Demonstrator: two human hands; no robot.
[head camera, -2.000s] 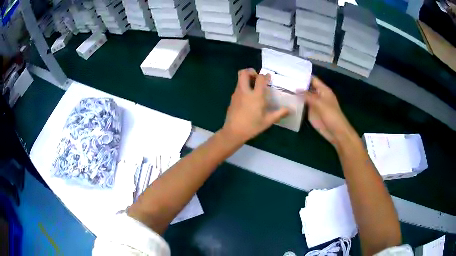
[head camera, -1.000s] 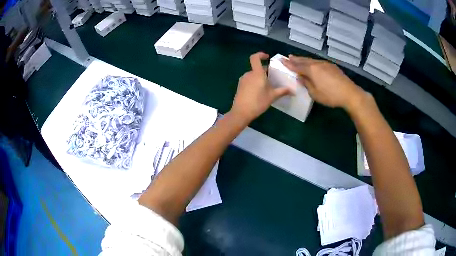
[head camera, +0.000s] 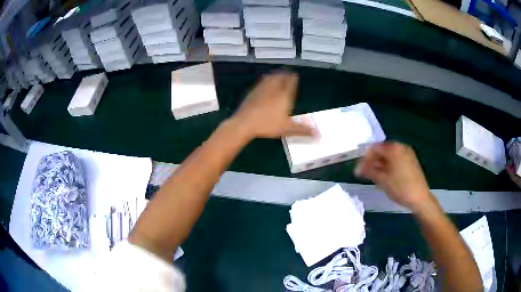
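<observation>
A white retail box (head camera: 325, 140) lies flat on the dark green belt in front of me, with a white flap raised at its right end. A smooth white area shows at that end; I cannot tell what it is. My left hand (head camera: 268, 108) is blurred, fingers apart, with its thumb over the box's left end. My right hand (head camera: 394, 171) is blurred beside the box's near right corner, fingers curled; whether it holds anything is unclear. A closed white box (head camera: 194, 91) lies on the belt left of my left hand.
Leaflets (head camera: 325, 225) and coiled white cables (head camera: 343, 274) lie nearer me. A cable bag (head camera: 60, 202) and narrow packets (head camera: 121, 219) lie on a white sheet (head camera: 120, 171) at left. Stacked boxes (head camera: 268, 31) line the far side. Another person's hand (head camera: 515, 162) is beside a box (head camera: 479, 145) at right.
The box I held has left my hands; a closed box now lies on the belt to the left. The box from the right now lies between my hands. The view has shifted right.
</observation>
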